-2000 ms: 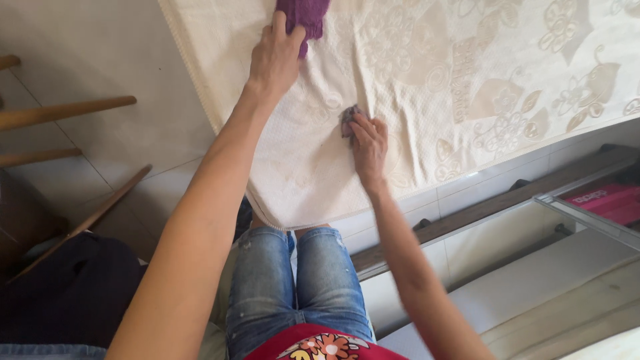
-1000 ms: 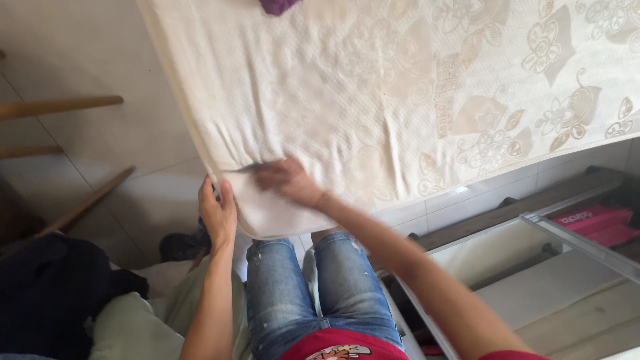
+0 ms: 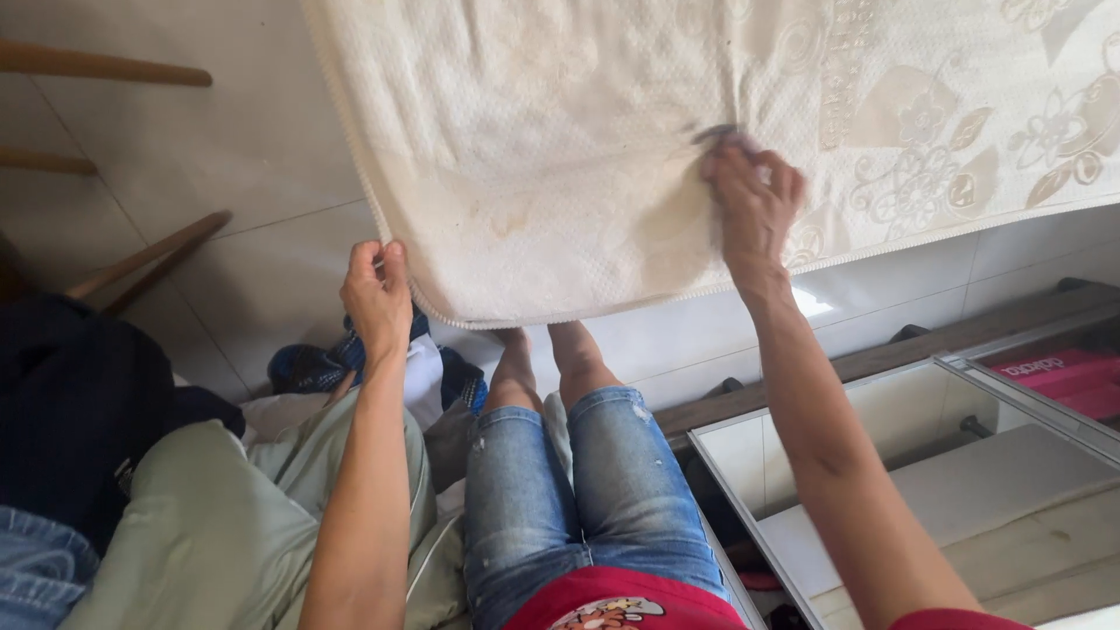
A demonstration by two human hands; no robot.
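Note:
A cream patterned cloth cover (image 3: 542, 175) with a corded edge lies spread in front of me, lightly wrinkled, with faint brownish marks near its rounded corner. My left hand (image 3: 378, 293) pinches that edge at the left, just above the corner. On the cloth's right part rests my right hand (image 3: 757, 192), slightly blurred, its fingers closed around a small dark object (image 3: 716, 133). Only the object's dark, curved end shows beyond the fingertips, so I cannot tell what it is.
Wooden legs (image 3: 105, 63) stand over the tiled floor at the left. Dark clothing (image 3: 70, 394) and a pale green cloth (image 3: 210, 516) are heaped at lower left. A metal-framed glass cabinet (image 3: 875, 437) is at lower right, with a pink item (image 3: 1067, 376) at its far end.
My left hand has left the purple cloth and now holds the cream cover's edge. My right hand has moved right across the cover since a second ago. The purple cloth is out of view.

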